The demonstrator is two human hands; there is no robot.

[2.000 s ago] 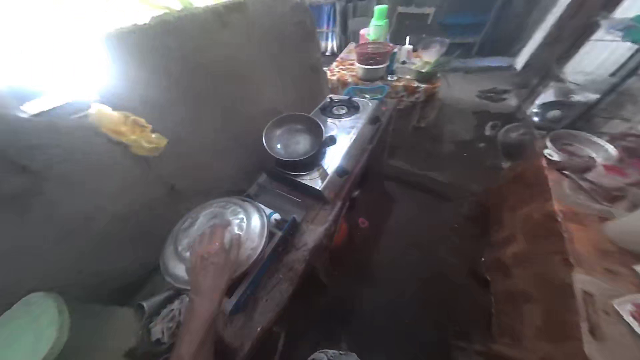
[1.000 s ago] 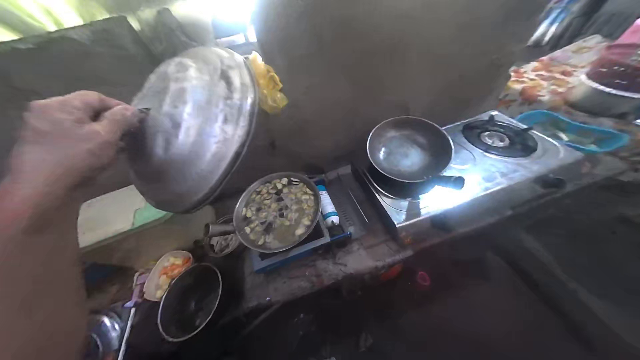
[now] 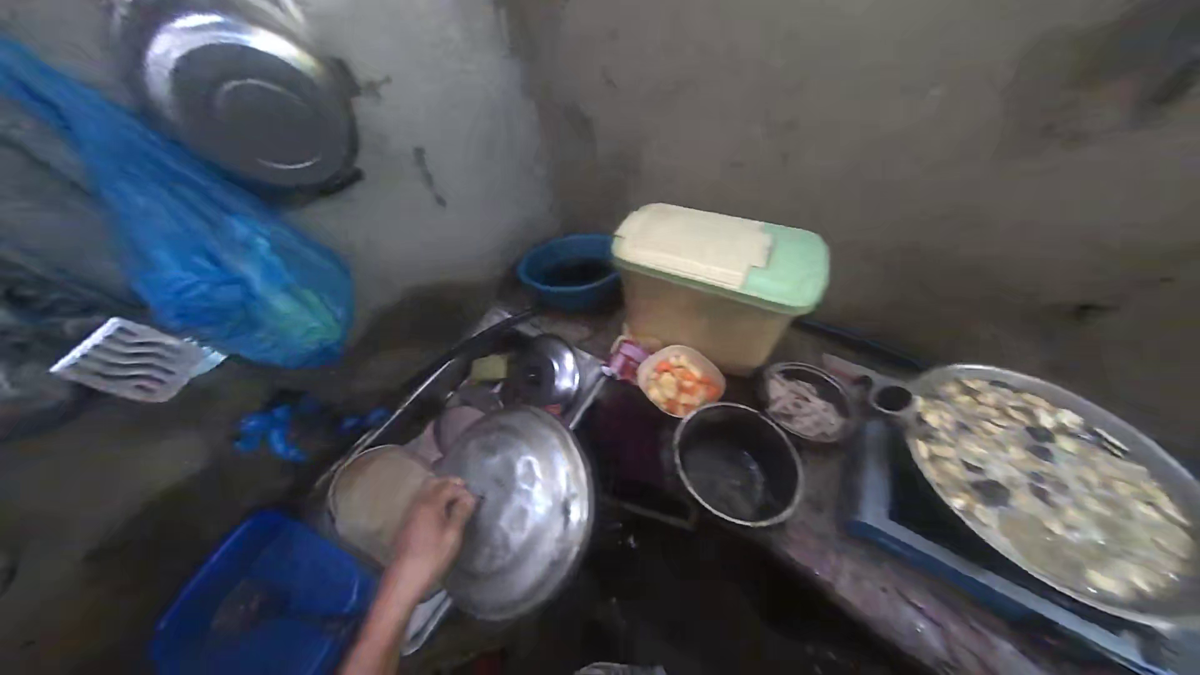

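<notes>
My left hand [image 3: 437, 525] grips a round metal pot lid [image 3: 520, 511] by its handle, holding it tilted over the sink area, beside a beige round container [image 3: 375, 492]. My right hand is out of view. At the right, a wide metal pan [image 3: 1059, 487] without a lid holds pale chopped pieces and dark pieces in liquid, on a stove with a blue frame [image 3: 984, 577]. Between lid and pan stand a dark empty-looking pot [image 3: 738, 464], a small bowl of orange and pale diced pieces [image 3: 682, 381] and a bowl of pale pinkish strips [image 3: 804, 403].
A plastic bin with a cream and green lid [image 3: 722, 253] stands against the wall, beside a blue basin [image 3: 570, 272]. A blue tub [image 3: 267, 600] is at lower left. A blue plastic bag [image 3: 225, 253], a slotted turner [image 3: 136, 359] and a large pan [image 3: 253, 103] hang at the left.
My left hand has lifted the lid off the pan and carried it left to the sink area. The view has swung far left, and the frying pan is out of sight.
</notes>
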